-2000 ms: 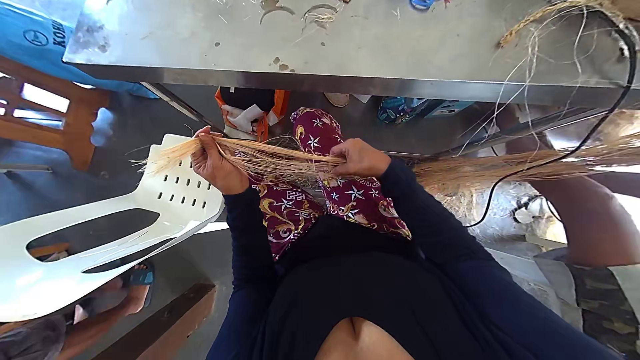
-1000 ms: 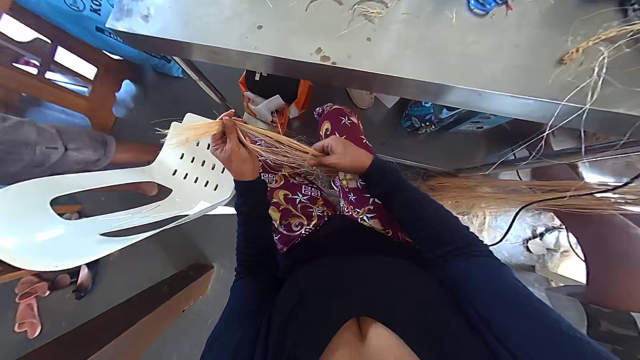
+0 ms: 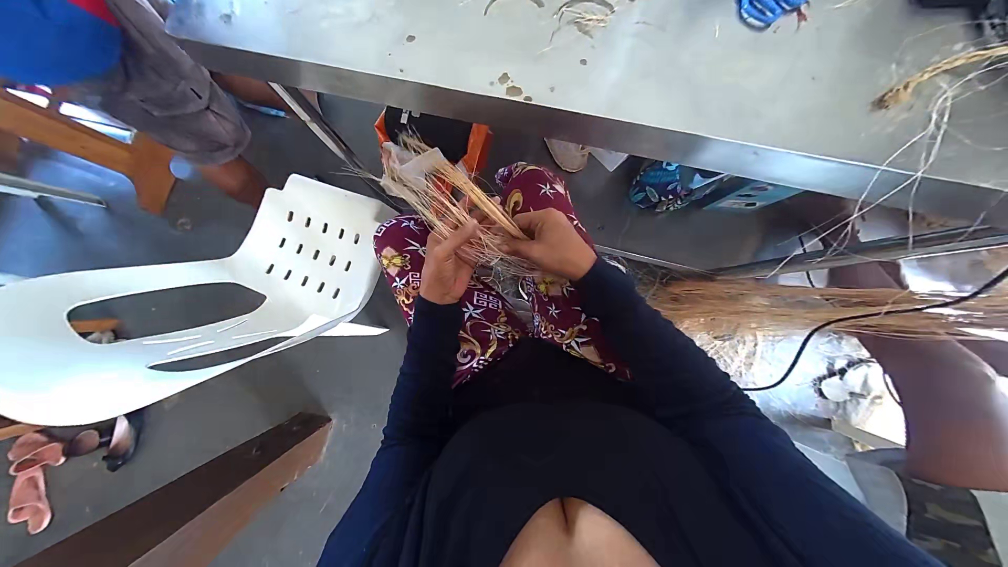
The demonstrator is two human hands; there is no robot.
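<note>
A bundle of pale dry plant fibres (image 3: 465, 189) lies across both hands above the lap, its loose ends fanning toward the upper left. My left hand (image 3: 450, 260) grips the bundle from the left, its thumb on top and the other fingers partly hidden beneath the strands. On the other side my right hand (image 3: 547, 242) pinches the near end of a tighter golden strand bunch between thumb and fingers. Fine loose hairs hang between the hands over the maroon patterned trousers (image 3: 472, 315).
A metal table (image 3: 630, 71) bears fibre scraps and a braided fibre piece (image 3: 937, 75). A white plastic chair (image 3: 315, 244) stands at left. An orange and black bag (image 3: 441, 138) sits under the table edge. Long fibres (image 3: 732, 305) and a black cable (image 3: 874, 313) lie right. Another person stands upper left.
The bundle pointed mostly left before and now slants to the upper left. My hands have come closer together. A person in grey shorts has come into fuller view at the upper left.
</note>
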